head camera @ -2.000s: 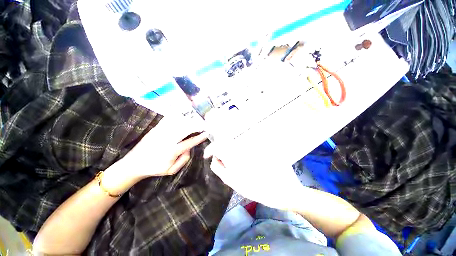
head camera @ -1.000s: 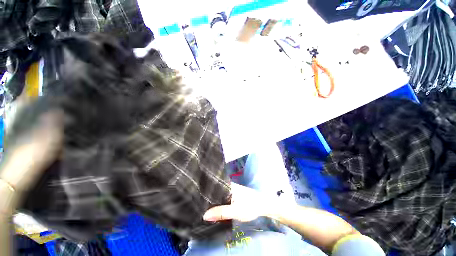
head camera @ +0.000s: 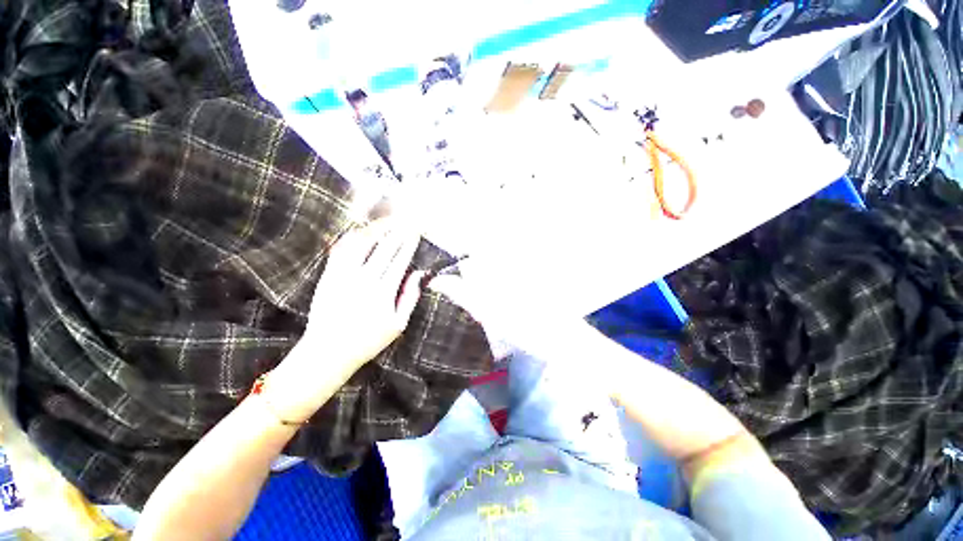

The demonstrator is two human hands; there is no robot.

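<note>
The dark plaid garment piece (head camera: 243, 243) is heaped from the left side to the front edge of the white sewing machine table. My left hand (head camera: 364, 280) lies on it, fingers pointing to the needle area, pressing the cloth. My right hand (head camera: 475, 291) is washed out by glare. Its fingertips are at the cloth edge beside my left thumb, with a thin dark strip between them. The presser foot and needle area (head camera: 380, 143) of the white sewing machine (head camera: 422, 37) is just beyond my left fingertips. Its exact contact with the cloth is lost in glare.
Scissors with an orange handle (head camera: 672, 180) lie right of the needle. Two tan blocks (head camera: 515, 87) are behind. Small round brown items (head camera: 749, 109) lie at the right end. Striped strips (head camera: 898, 100) hang far right. Another dark plaid heap (head camera: 834, 349) lies lower right over blue.
The plaid piece, lifted and blurred a second ago, now lies spread at the left. My left hand has come from the far left to the needle area. My right hand has moved up to the cloth edge.
</note>
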